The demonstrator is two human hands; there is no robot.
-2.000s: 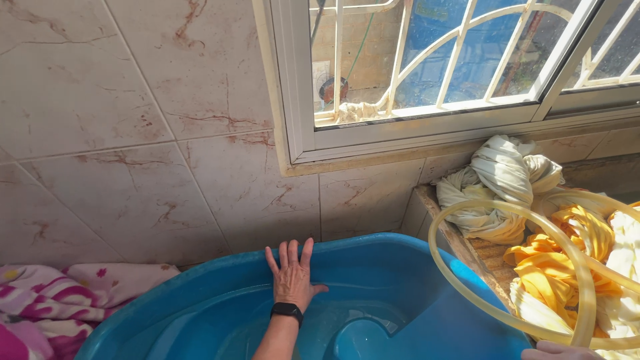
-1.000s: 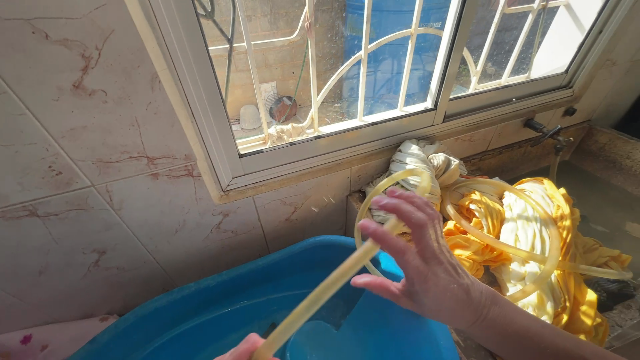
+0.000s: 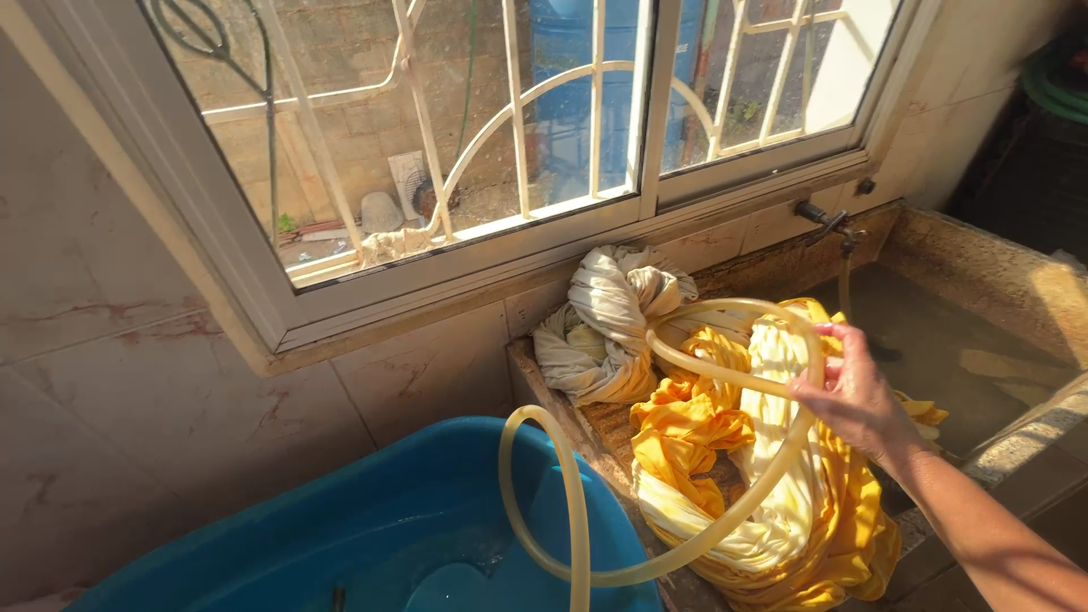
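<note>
My right hand (image 3: pixel 850 391) grips a loop of a translucent yellowish hose (image 3: pixel 714 527) above the wet laundry. The hose coils down over the near right end of a blue plastic tub (image 3: pixel 297 501) and runs out at the bottom edge of the view. Yellow and cream twisted cloth (image 3: pixel 782 476) lies heaped on the ribbed washboard part of a stone laundry sink. Beside it, nearer the wall, rests a bundle of wrung whitish cloth (image 3: pixel 616 306). My left hand is out of view.
The sink basin (image 3: pixel 960 340) at the right holds murky water, under a wall tap (image 3: pixel 829 223) with a hose piece hanging from it. A framed sliding window (image 3: pixel 476 229) with white bars spans the tiled wall. Something dark with a green rim (image 3: pixel 1058 85) stands at the far right.
My right hand has moved right and now grips the hose loop over the yellow cloth. My left hand, at the hose a second ago, has left the view. The view has swung right.
</note>
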